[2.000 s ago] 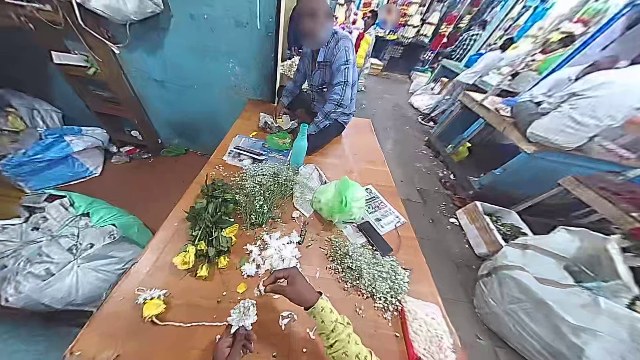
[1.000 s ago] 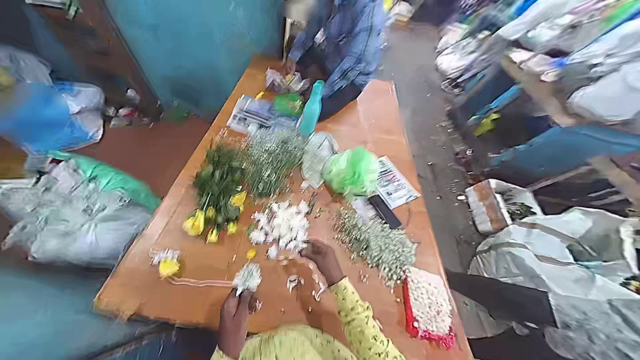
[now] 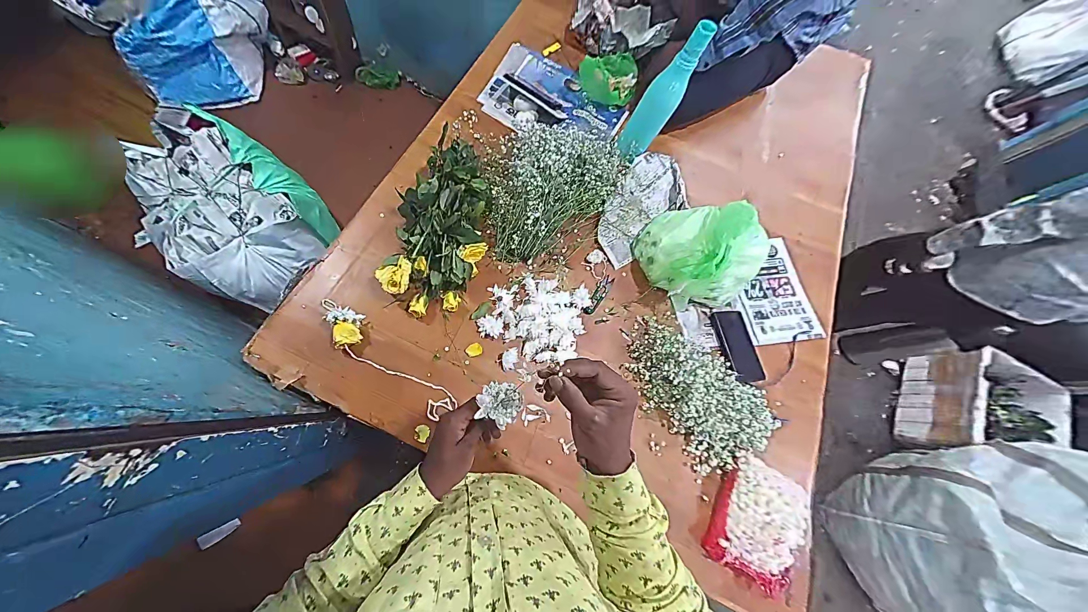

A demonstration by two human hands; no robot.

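My left hand (image 3: 457,440) grips a small cluster of white flowers (image 3: 499,403) near the table's front edge. A white string (image 3: 398,371) runs from beside that hand to a yellow rose with white blooms (image 3: 345,330) at the left. My right hand (image 3: 597,411) pinches something thin and small, perhaps a sprig or thread, close to the cluster. Just beyond my hands lies a heap of white blossoms (image 3: 537,321). Cut baby's breath (image 3: 701,391) is piled right of my right hand. Yellow roses with leafy stems (image 3: 442,225) lie beyond, beside long-stemmed baby's breath (image 3: 552,187).
A green plastic bag (image 3: 705,251), a phone (image 3: 738,346) and newspaper (image 3: 778,297) lie right of centre. White buds on red material (image 3: 761,518) sit at the near right. A turquoise bottle (image 3: 667,89) stands by a seated person (image 3: 765,42) at the far end. Sacks (image 3: 969,527) flank the table.
My right hand has moved from beside the white blossoms toward the cluster in my left hand. The view has tilted down and come closer.
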